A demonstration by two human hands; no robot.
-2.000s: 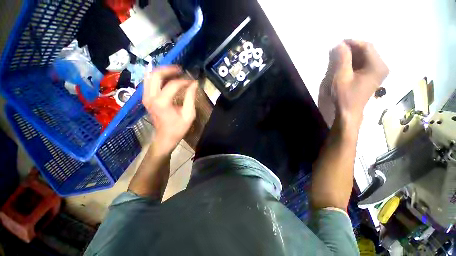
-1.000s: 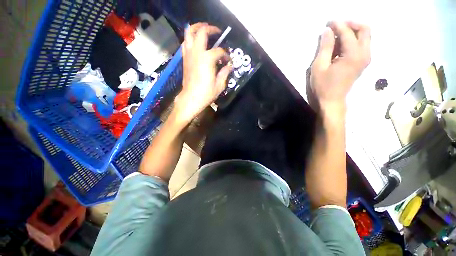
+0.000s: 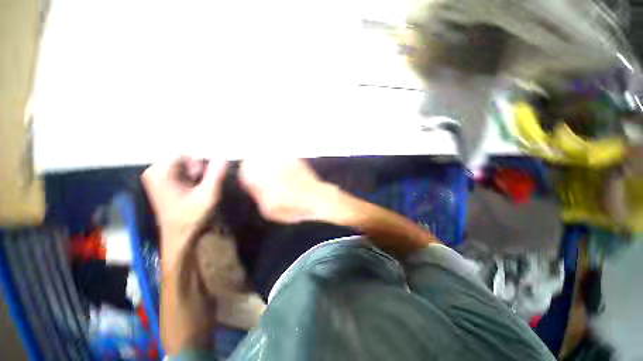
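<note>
My left hand (image 3: 185,194) is at the front edge of the white machine table (image 3: 211,84), fingers curled towards each other. My right hand (image 3: 282,190) is just to its right at the same edge, its fingertips washed out by glare. The picture is blurred, and I cannot tell if either hand holds something small. The parts drawer is not visible now; the hands and dark shadow lie where the table edge meets my lap.
The blurred sewing machine (image 3: 486,49) stands at the right of the table. A blue basket (image 3: 130,225) with red, black and white items is at lower left. Another blue basket (image 3: 437,204) is right of my lap. A person's arm (image 3: 617,190) shows at the far right, near yellow material.
The view has swung, so the table now spans the top. My left hand has left the drawer with the bobbins and is now close beside my right hand at the table edge.
</note>
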